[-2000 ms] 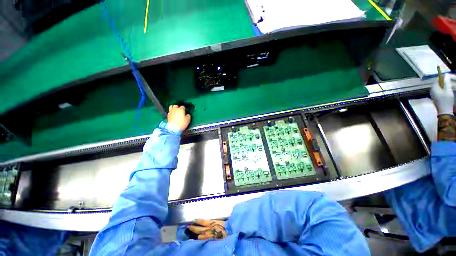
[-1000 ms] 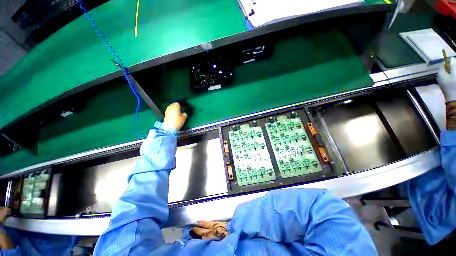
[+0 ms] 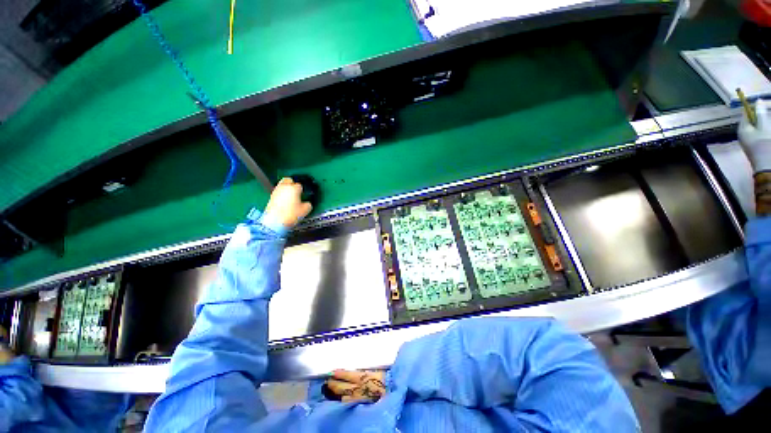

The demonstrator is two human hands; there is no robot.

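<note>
My left hand point(image 3: 287, 204) is at the front edge of the green mat, left of the pallet. Its fingers are curled at a small black thing point(image 3: 308, 193); whether they grip it is unclear. My right hand point(image 3: 356, 385) is low, near my body below the front rail, with dark fingertips and fingers bent; what it holds, if anything, is hidden. A dark pallet point(image 3: 385, 295) with orange-brown side blocks lies on the conveyor in front of me. It carries two pale green PCB panels point(image 3: 429, 256) side by side, with small parts on them.
A black tray of shiny parts point(image 3: 358, 120) is under the shelf point(image 3: 287, 42). A blue coiled cord point(image 3: 182, 72) hangs at left. Another pallet with green panels point(image 3: 85, 315) is at far left. A neighbour's white-gloved hand point(image 3: 755, 135) is at right.
The far-left pallet has come further into view, moving right. My left hand has shifted slightly left and down beside the black thing. My right hand stays low. The view has shifted a little.
</note>
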